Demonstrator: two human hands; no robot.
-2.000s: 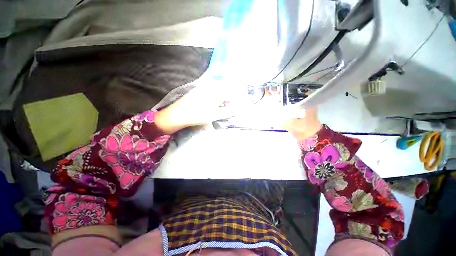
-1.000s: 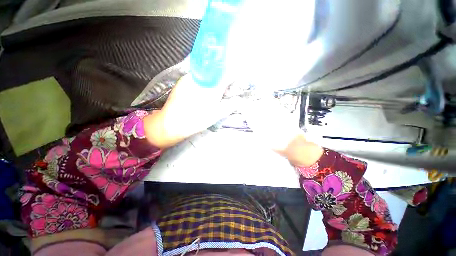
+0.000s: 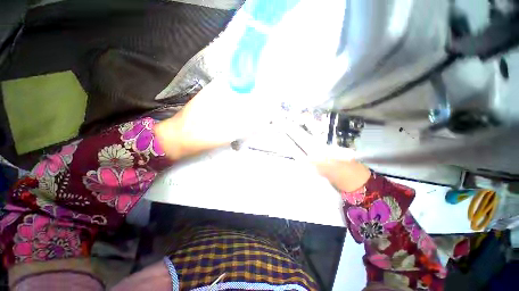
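My left hand reaches in from the left to the needle area of the sewing machine. My right hand reaches in from the right, just below the metal parts beside the needle area. Strong glare washes out the fingers of both hands, so their grip and any small piece between them are hidden. A large dark brown garment panel lies beyond my left forearm, with a greyish folded edge near my left hand. A yellow-green five-sided patch lies on the panel.
A translucent blue guard hangs from the machine head above my left hand. Yellow-orange-handled snips and a small blue-green handle lie at the right. The white table's front edge runs above a checked cloth on my lap.
The view has shifted and tilted. Both hands stay near the needle area. The greyish folded edge shows more fully beside my left hand.
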